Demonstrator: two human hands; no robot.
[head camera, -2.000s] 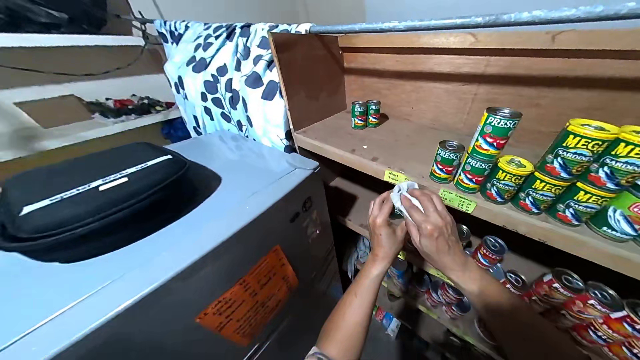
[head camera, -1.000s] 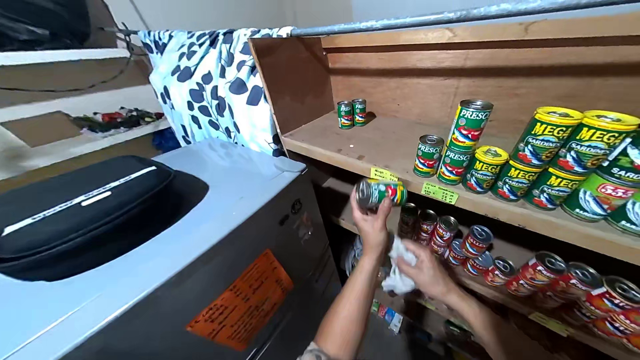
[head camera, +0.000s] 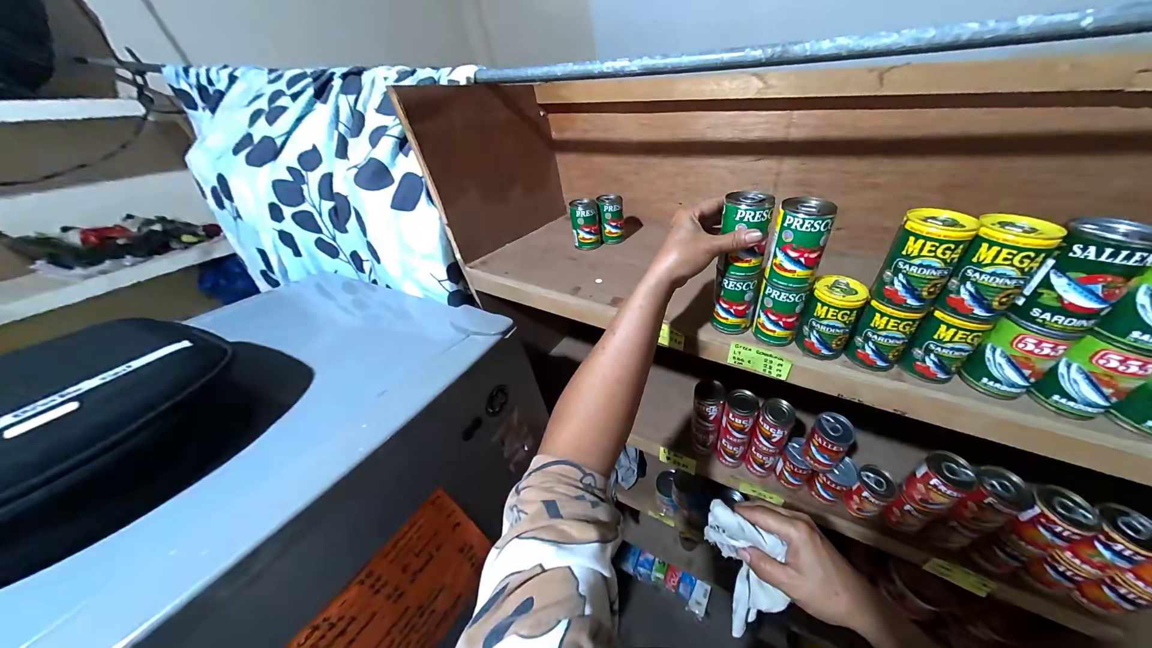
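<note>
My left hand (head camera: 706, 243) grips a green sardine can (head camera: 747, 216) that stands on top of another green can (head camera: 735, 299) at the front of the upper shelf. Right beside this stack is a second stack of two green cans (head camera: 804, 236). Lower down, in front of the shelves, my right hand (head camera: 801, 558) holds a crumpled white cloth (head camera: 747, 549). Yellow-topped sardine cans (head camera: 834, 315) stand to the right of the green stacks.
Two small green cans (head camera: 585, 225) stand farther back on the wooden shelf (head camera: 558, 292). Red cans (head camera: 769, 436) line the shelf below. A grey-topped appliance (head camera: 360, 378) with a black case (head camera: 108, 396) is at left. A metal pipe (head camera: 765, 49) crosses above.
My left hand has moved up from below the shelf edge with the can, which now sits on the green can at the front. My right hand still has the cloth.
</note>
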